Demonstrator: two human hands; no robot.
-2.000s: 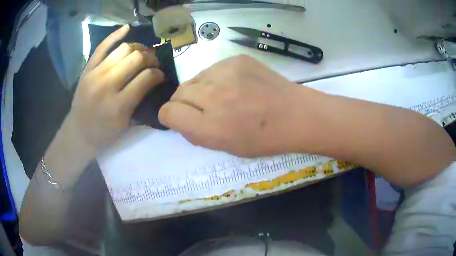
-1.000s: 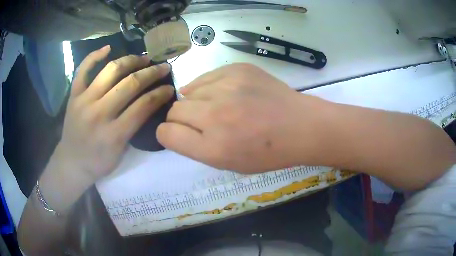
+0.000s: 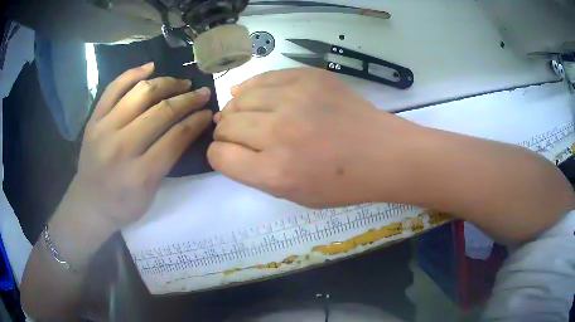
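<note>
A dark garment piece [image 3: 189, 154] lies on the white machine bed under the sewing machine head [image 3: 205, 12] and drapes off to the left. My left hand [image 3: 135, 135] lies flat on the cloth, fingers slightly apart, fingertips just below the needle area. My right hand [image 3: 293, 135] is curled at the cloth's right edge, with thumb and fingers closed on that edge. A round tan part [image 3: 222, 49] on the machine head hides part of the needle area.
Black thread snips [image 3: 356, 63] lie right of the needle area. A thin tweezers-like strip [image 3: 315, 9] lies behind them. A silver disc with holes [image 3: 261, 44] is beside the tan part. The table's front edge has a ruler strip [image 3: 265, 236]. A red-edged bin [image 3: 463, 270] is below right.
Since two seconds ago, my left hand has flattened, its curled fingers now spread on the cloth. The cloth has shifted under the hands, and the view of the machine head has shifted.
</note>
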